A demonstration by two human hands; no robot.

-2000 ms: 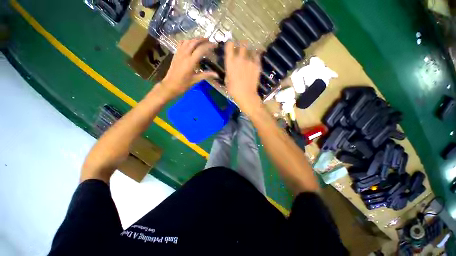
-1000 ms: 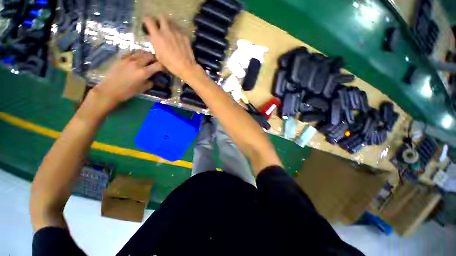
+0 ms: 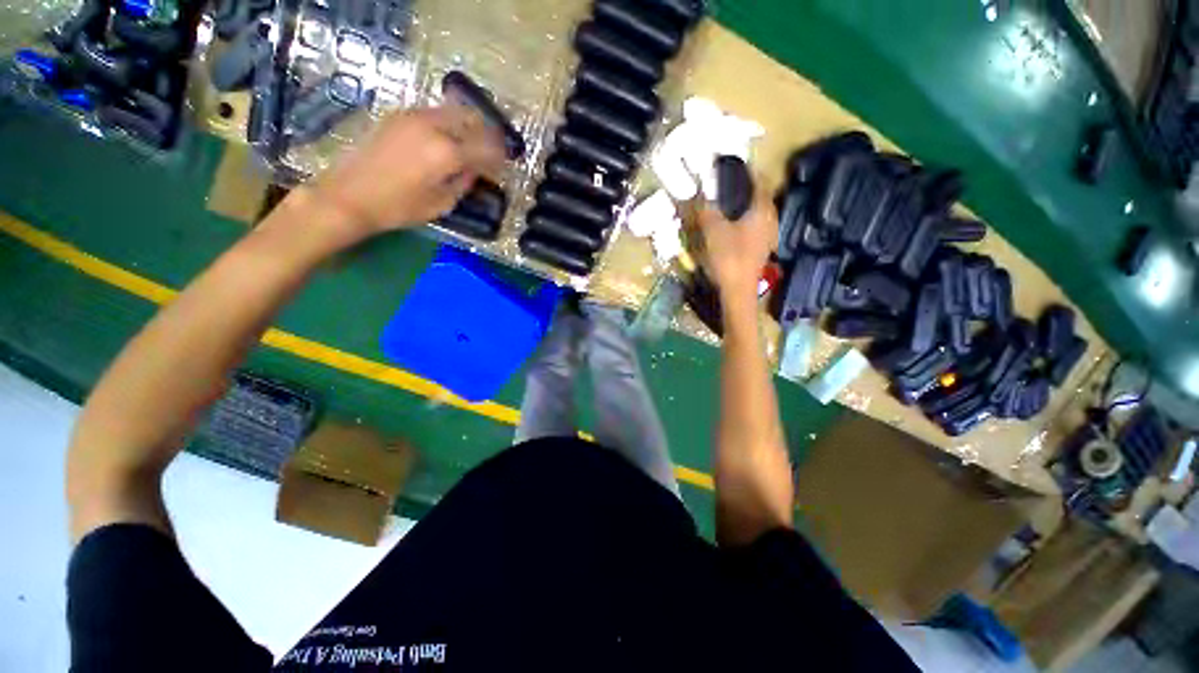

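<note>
My left hand point(image 3: 427, 164) is over the clear tray point(image 3: 408, 26), its fingers curled at the lower end of a tilted black housing point(image 3: 483, 111); the fingertip contact is partly hidden. Another black housing point(image 3: 480, 210) lies below that hand, near the tray's front edge. A row of black housings point(image 3: 609, 112) stands side by side in the tray to the right. My right hand point(image 3: 739, 243) is at the white gloves point(image 3: 697, 142), its fingers on a single black housing point(image 3: 734, 187).
A heap of black housings point(image 3: 861, 197) lies right of my right hand, by a red item point(image 3: 771, 279) and pale green pieces point(image 3: 798, 347). Blue-marked parts point(image 3: 105, 72) lie far left. A blue stool point(image 3: 463, 326) stands below the bench, cartons point(image 3: 345, 481) on the floor. The green conveyor point(image 3: 973, 132) runs behind.
My right hand has left the tray and moved right to the housing beside the gloves. My left hand has shifted to the tilted housing. The view has turned along the bench since the first frame.
</note>
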